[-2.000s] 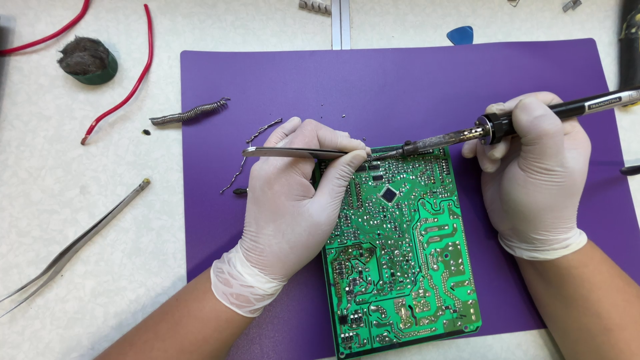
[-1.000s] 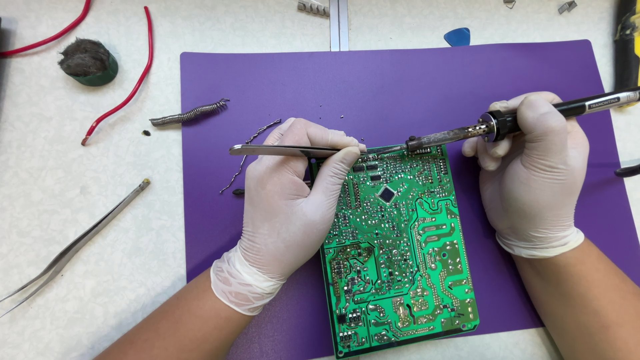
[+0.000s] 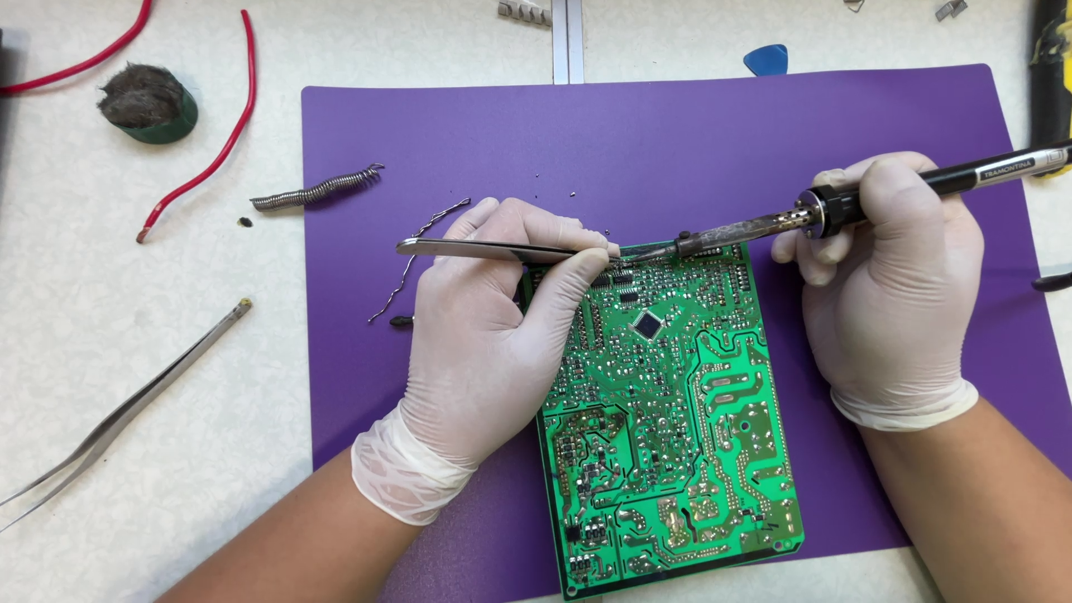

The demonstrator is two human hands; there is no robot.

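A green printed circuit board (image 3: 670,419) lies on a purple mat, its many small components facing up. My left hand (image 3: 502,335), in a white glove, pinches metal tweezers (image 3: 477,249) whose tips reach the board's top edge. In my gloved right hand (image 3: 896,276) is a Tramontina soldering iron (image 3: 754,230), held by its black handle. The iron's tip meets the board's top edge close beside the tweezer tips; whether the two touch cannot be told. A square black chip (image 3: 647,325) sits just below. Left fingers cover part of the board's upper left.
Left of the purple mat (image 3: 670,151) lie a second pair of tweezers (image 3: 126,414), red wires (image 3: 243,109) and steel wool in a green container (image 3: 159,126). Coiled solder (image 3: 322,191) crosses the mat's left edge; a twisted wire (image 3: 410,260) is beside my left hand. A blue pick (image 3: 766,60) lies behind.
The tweezers in my left hand have shifted slightly left over the two seconds. Both hands otherwise stay nearly in place, still holding the same tools.
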